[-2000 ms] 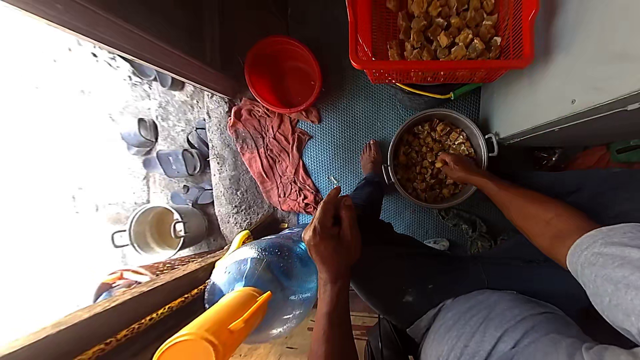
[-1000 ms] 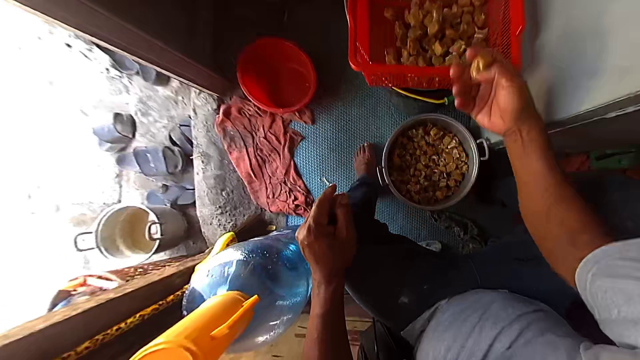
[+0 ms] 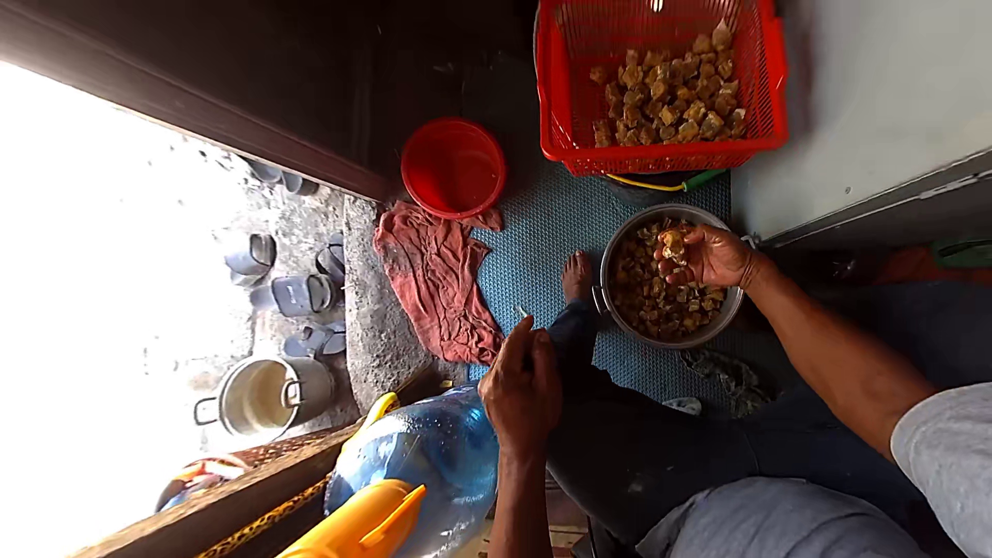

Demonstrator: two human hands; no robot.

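My right hand (image 3: 714, 257) is over the metal pot (image 3: 603, 267), palm up, with a brown food chunk (image 3: 673, 245) held at its fingertips. Many similar brown chunks (image 3: 659, 306) fill the lower part of that pot. More browned chunks (image 3: 670, 101) lie in the red plastic basket (image 3: 659, 159) beyond it. My left hand (image 3: 524, 384) is raised beside the clear blue water bottle (image 3: 434, 449), its fingers curled and close together; whether anything is between them cannot be told. A bare foot (image 3: 577, 277) rests between the pot and a red cloth (image 3: 446, 287).
A red plastic basin (image 3: 453, 168) stands behind the cloth on the blue mat (image 3: 535, 225). Outside the concrete sill (image 3: 380, 310) are sandals (image 3: 294, 294) and a metal pot with handles (image 3: 271, 397). An orange plastic handle (image 3: 364, 523) juts up at the bottom, near the bottle.
My right hand reached into the pot, rose near the red basket holding a chunk, and is now back over the pot with a chunk. My left hand has stayed by the bottle.
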